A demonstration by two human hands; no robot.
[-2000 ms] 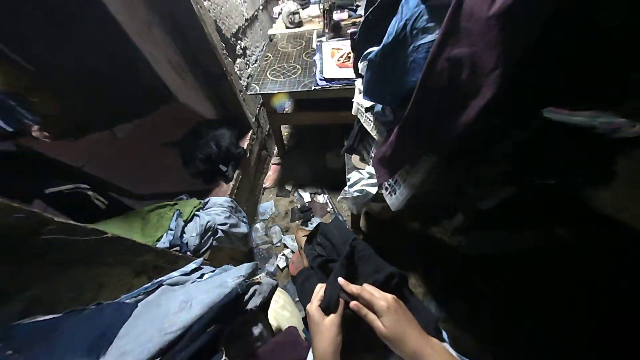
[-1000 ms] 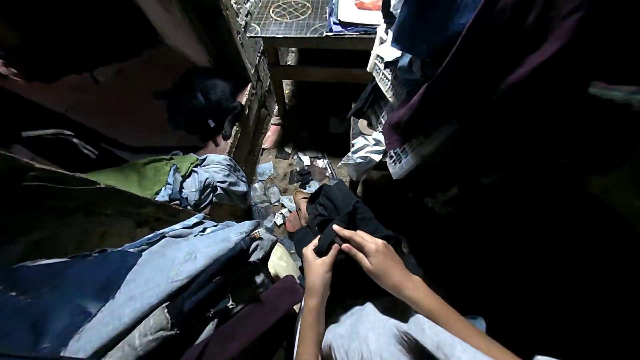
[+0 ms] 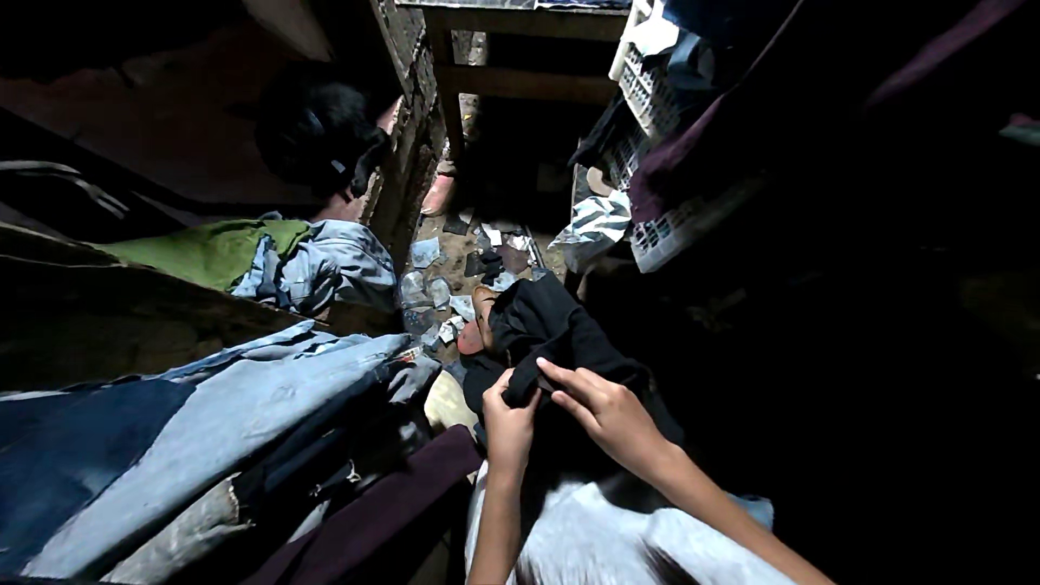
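Observation:
Black cloth (image 3: 561,317) lies bunched over my lap, in the lower middle of the head view. My left hand (image 3: 510,414) pinches a folded edge of it between thumb and fingers. Just to the right, my right hand (image 3: 601,410) has its fingertips on the same fold, close to the left thumb. Whether the right fingers grip the cloth or only press on it is hard to see. A white garment (image 3: 601,536) shows below the hands, and a bare foot (image 3: 483,317) is beside the cloth.
Piled denim pieces (image 3: 244,414) and a maroon cloth (image 3: 390,504) lie at the left, with a green cloth (image 3: 203,252) beyond. Fabric scraps (image 3: 426,252) litter the floor. A wooden table frame (image 3: 528,84) stands ahead, a white plastic basket (image 3: 650,106) at its right. The right side is dark.
The view has tilted downward, so the tabletop has mostly left it. Both hands remain together at the fold of black cloth.

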